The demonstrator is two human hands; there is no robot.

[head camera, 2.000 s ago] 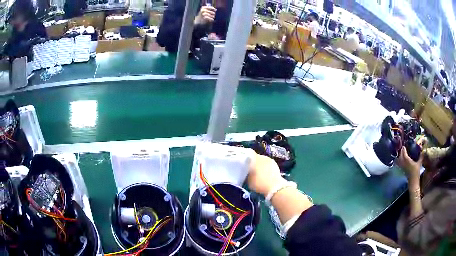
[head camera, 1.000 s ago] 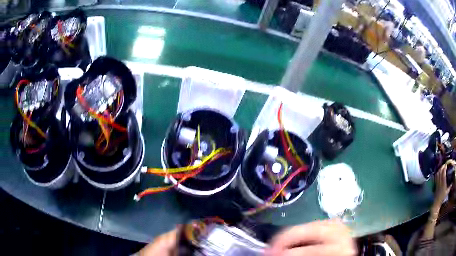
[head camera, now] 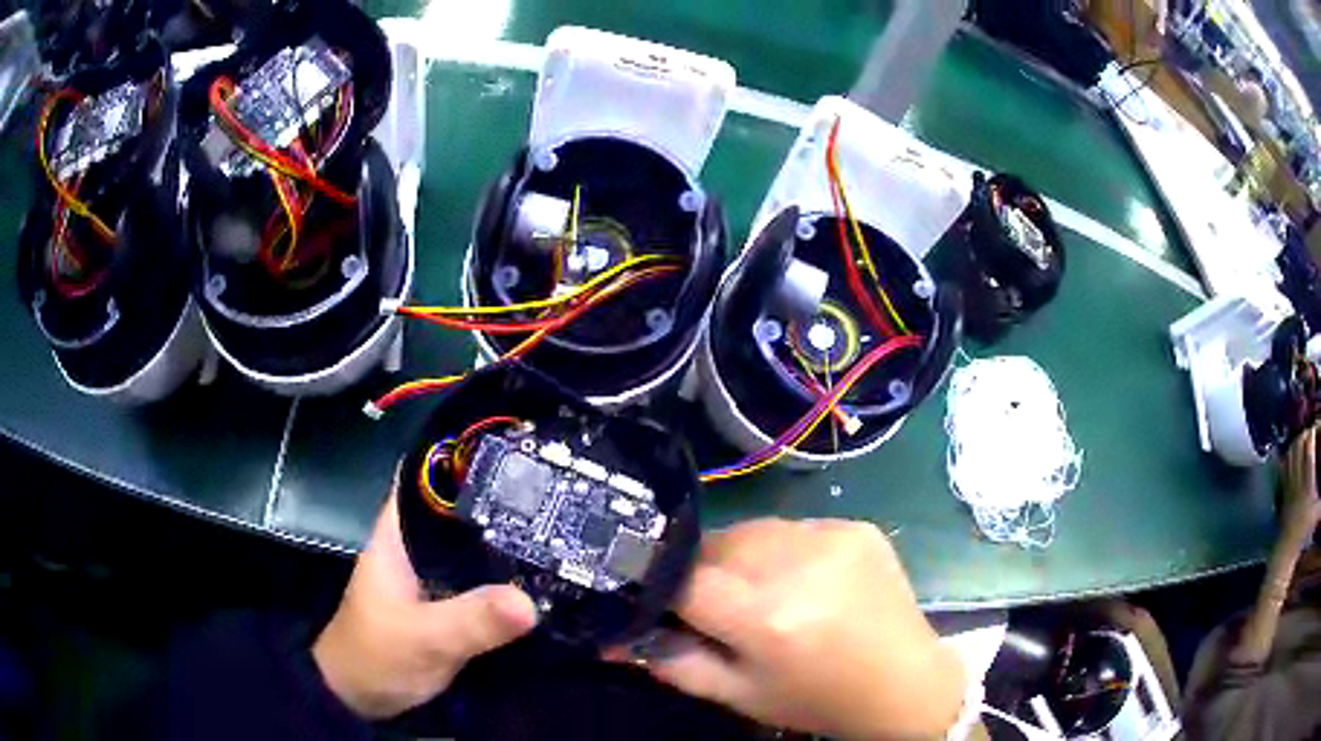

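A black camera head shell [head camera: 428, 539] is held at the bottom centre, its circuit board [head camera: 572, 514] facing up, with red, yellow and dark wires at the board's left. My left hand [head camera: 420, 623] grips the shell from the lower left, thumb on its rim. My right hand [head camera: 811, 623] is closed at the shell's lower right side; what its fingertips hold there is unclear. Behind it stand two open bases, a middle one [head camera: 594, 261] and a right one [head camera: 826, 333], with loose red, yellow and purple wires ending in white plugs.
Two wired units [head camera: 290, 217] stand at the left. Another black head shell [head camera: 1010, 253] lies at the right, above a tangled white cord heap [head camera: 1011, 449]. A metal post [head camera: 906, 58] stands behind. Another person's arm [head camera: 1282, 579] is at the right edge; white and black parts [head camera: 1079, 680] show below the bench.
The view has tilted down onto the bench. A head shell is now clearly held in both hands; my right hand has moved in from beside the right base to the shell.
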